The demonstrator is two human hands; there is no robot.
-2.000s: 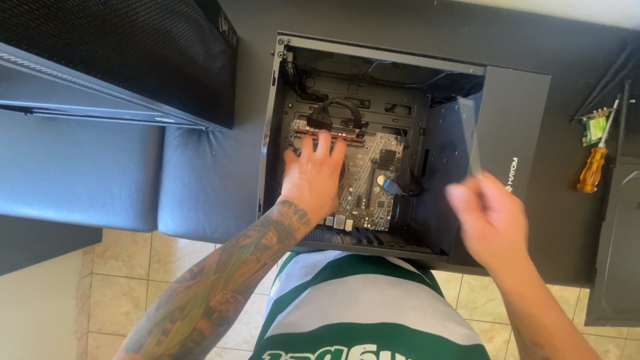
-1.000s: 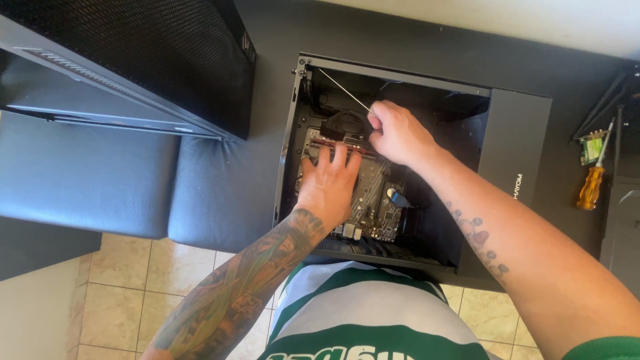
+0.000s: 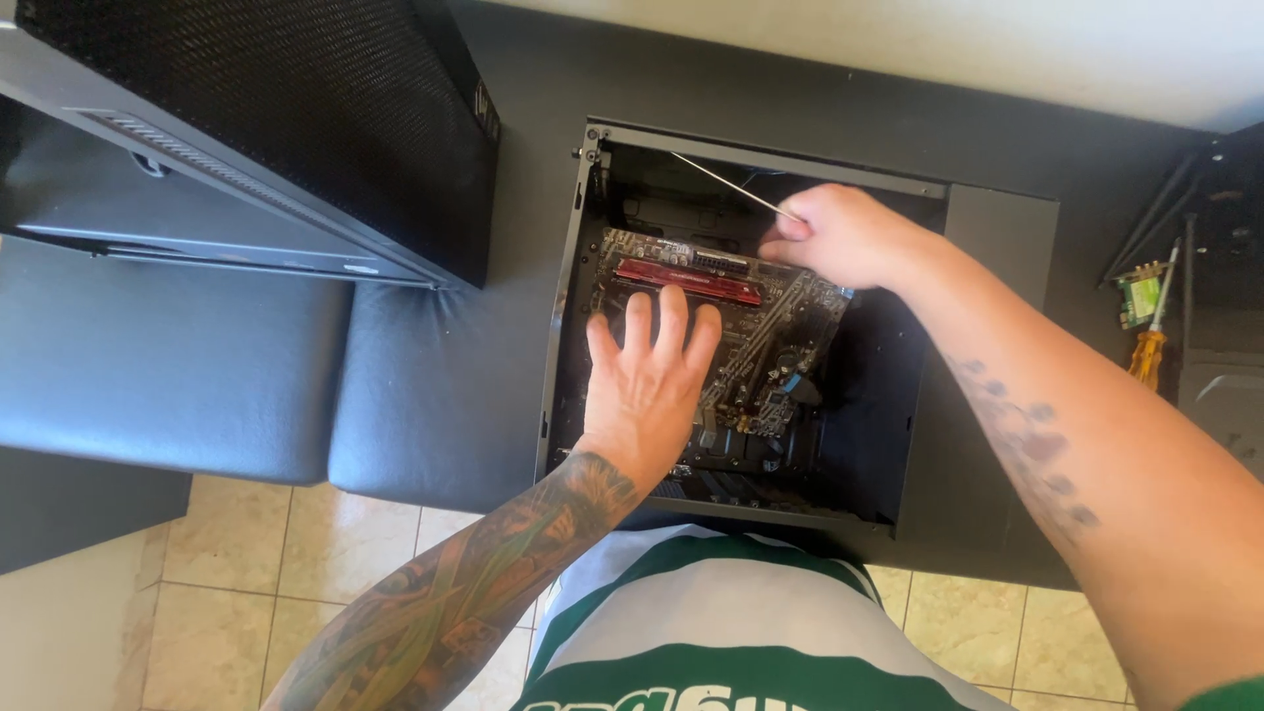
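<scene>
A computer motherboard (image 3: 755, 346) lies at a slight tilt inside an open black PC case (image 3: 750, 515). A red memory module (image 3: 686, 280) sits in a slot near its far edge. My left hand (image 3: 647, 380) rests spread over the board, fingertips just below the module; whether it grips anything under the fingers is hidden. My right hand (image 3: 844, 237) is closed above the board's far right corner, with a thin metal shaft (image 3: 736, 185), probably a screwdriver's, reaching from it to the upper left. A small blue-tipped connector (image 3: 796, 384) lies at the board's right part.
A large black mesh-fronted case (image 3: 286, 109) stands at the left, beside blue-black padded seats (image 3: 425, 395). At the right, a screwdriver with an orange handle (image 3: 1147, 357) and a small green circuit board (image 3: 1141, 298) lie against dark metal parts.
My right hand came over the case from its right side two seconds ago. The black cables seen above the memory module no longer show there, and the motherboard is more tilted.
</scene>
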